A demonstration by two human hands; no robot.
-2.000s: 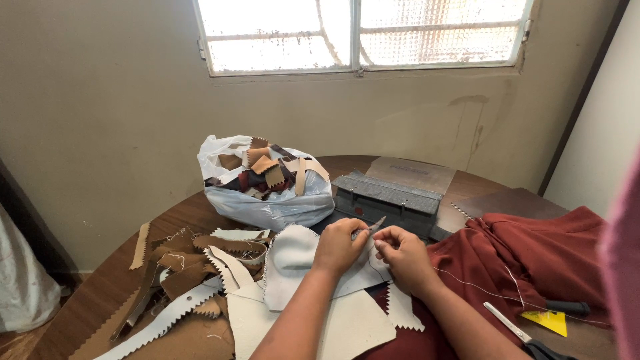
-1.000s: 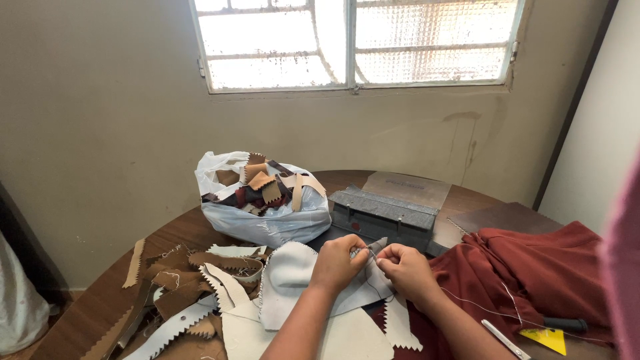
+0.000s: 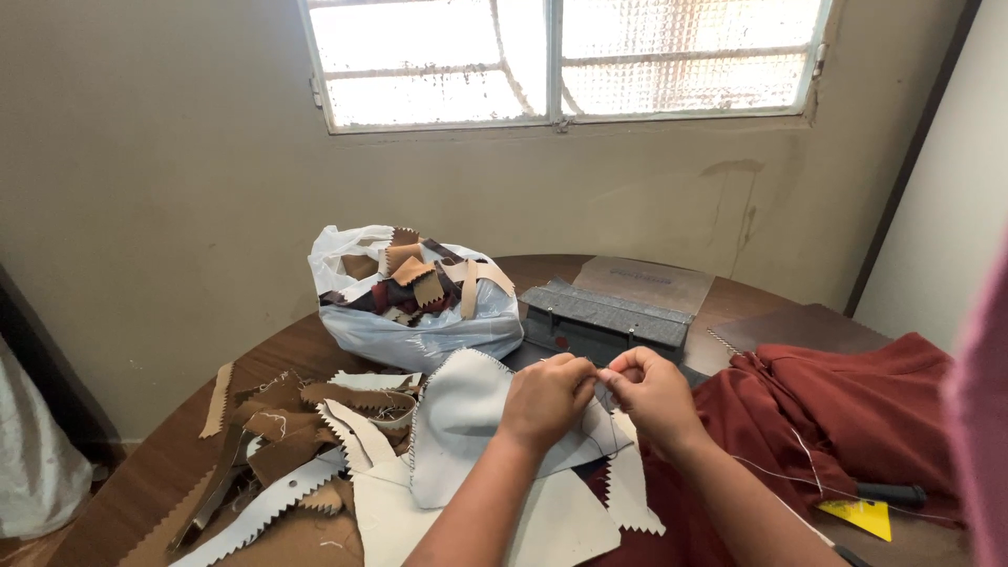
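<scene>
A light grey piece of fabric (image 3: 465, 417) with dark stitching along its left edge lies over cream fabric pieces (image 3: 563, 516). Over its upper right part, my left hand (image 3: 547, 398) has its fingers pinched together, seemingly on the fabric's edge or thread, which the fingers hide. My right hand (image 3: 646, 394) meets it at the fingertips, thumb and index finger pinched on something too small to make out. Dark thread (image 3: 602, 437) hangs in a loop beneath the hands. Whether a needle is held cannot be seen.
A white plastic bag (image 3: 417, 335) of zigzag-cut scraps and a grey case (image 3: 606, 319) stand behind the hands. Brown scraps (image 3: 291, 441) lie left. Dark red cloth (image 3: 850, 402), a black handle (image 3: 890, 494) and a yellow triangular piece (image 3: 862, 518) lie right.
My hands have stayed close together over the grey fabric, and their fingers have shifted slightly. The view has tilted a little upward since the oldest frame.
</scene>
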